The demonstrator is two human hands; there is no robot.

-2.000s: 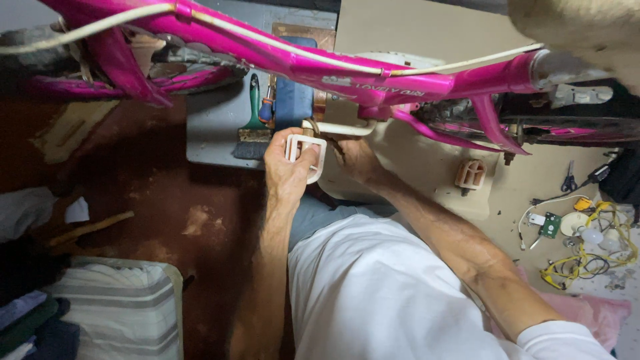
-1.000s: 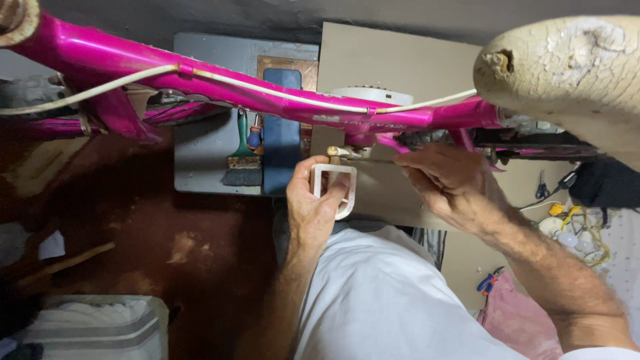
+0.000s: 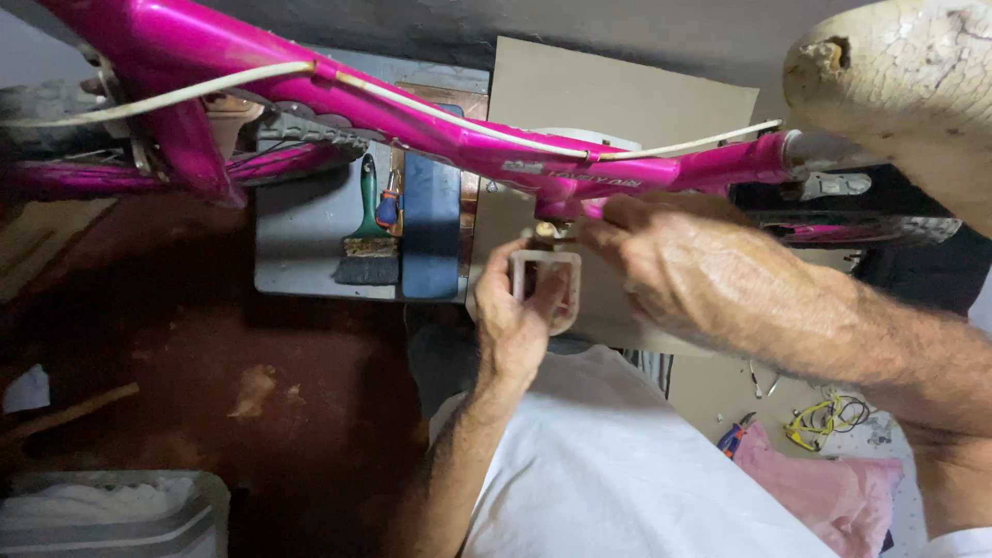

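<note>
A pink bicycle frame (image 3: pixel 504 159) with a white cable housing (image 3: pixel 457 120) spans the upper view. Below its bottom bracket, my left hand (image 3: pixel 515 318) grips a white plastic bicycle pedal (image 3: pixel 575 291), thumb inside the pedal's cage. A metal part (image 3: pixel 546 232) shows at the pedal's upper end, just under the frame. Beside it on the right, my right hand (image 3: pixel 659 248) is curled and blurred by motion. A thin brownish piece reaches from its fingertips toward that metal part; what exactly the fingers hold is hidden.
A green-handled brush (image 3: pixel 368 232), a blue-and-red-handled tool (image 3: pixel 387 208) and a blue block (image 3: pixel 432 225) lie on a grey surface behind. The cracked saddle (image 3: pixel 891 93) juts in at upper right. Pliers (image 3: pixel 735 435), a pink cloth (image 3: pixel 821 488) and yellow wires (image 3: pixel 821 422) lie lower right.
My right hand has moved from close behind the pedal to the right of it, its forearm now raised across the view. The left hand has kept the pedal. The view has shifted.
</note>
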